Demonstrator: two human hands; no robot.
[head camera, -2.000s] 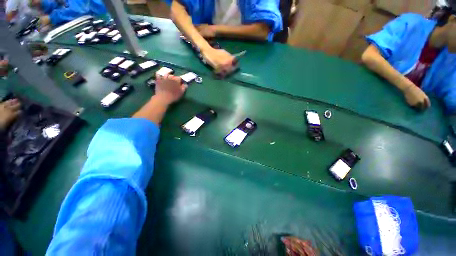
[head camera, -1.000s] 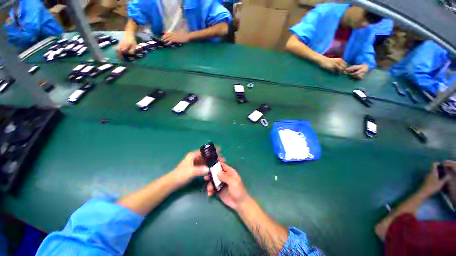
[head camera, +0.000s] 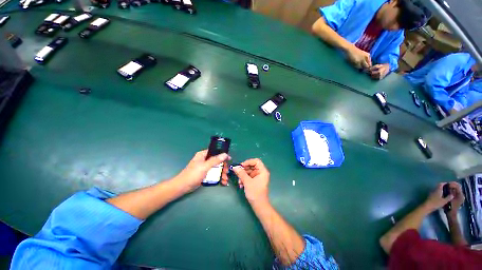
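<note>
My left hand holds a black phone, back side up, with a white rectangle on its lower half. The thumb lies across the phone's middle. My right hand is just right of the phone, its thumb and fingers pinched on a small dark and white piece, too small to name. A blue bin with a heap of loose white loops stands to the right of my hands. Both hands are above the green bench.
Phones lie along the green strip, one beyond my left hand and another with a white loop beside it. A dark tray is at the left edge. A worker sits across; a dark red sleeve is at right.
The phone has passed from between both hands into my left hand, and my right hand has moved to its right side with the small piece. The view has shifted, with the far phones higher.
</note>
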